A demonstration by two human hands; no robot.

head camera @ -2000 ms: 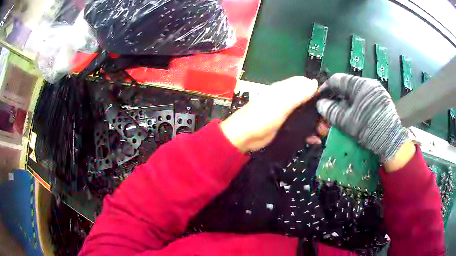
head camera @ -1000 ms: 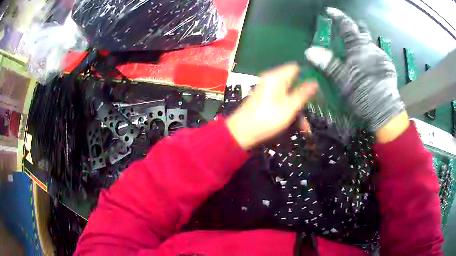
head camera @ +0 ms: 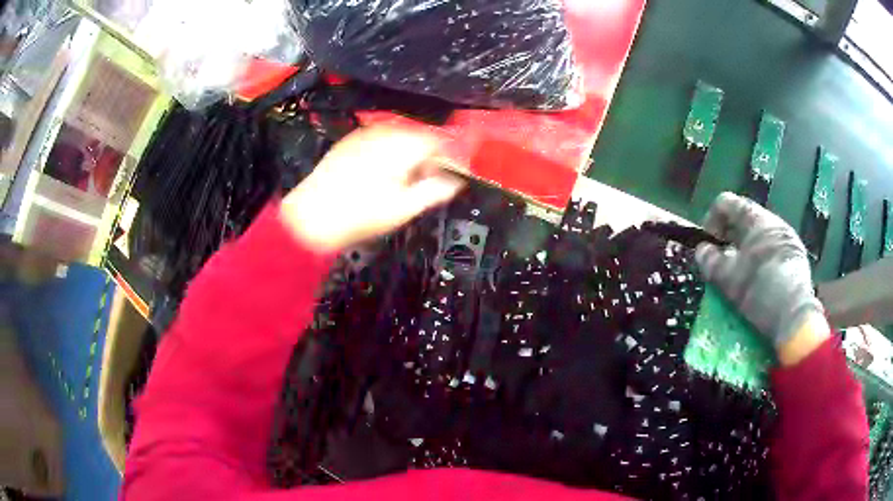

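Observation:
My left hand (head camera: 377, 186), bare and blurred, is over the back of the heap of dark upper shells (head camera: 465, 245). Its fingers are bent, and whether they hold a shell cannot be told. My right hand (head camera: 764, 264), in a grey-white knitted glove, pinches the end of a limp black rubber keypad (head camera: 676, 231) that extends to the left. The large pile of black keypads with white specks (head camera: 548, 362) lies in front of me. Green circuit boards (head camera: 725, 342) are stacked just below my right hand, partly covered by it.
Several part-built units (head camera: 701, 117) stand in a row on the green belt (head camera: 636, 127). A plastic bag of black parts (head camera: 441, 49) lies on a red sheet (head camera: 524, 171). A clear bag (head camera: 215, 44) and long thin black parts (head camera: 196, 186) are left. A grey post (head camera: 862, 294) crosses at right.
The view has turned left. My hands, earlier close together, are now wide apart, with the left over the shells. My right hand has come back from the belt and now grips a keypad.

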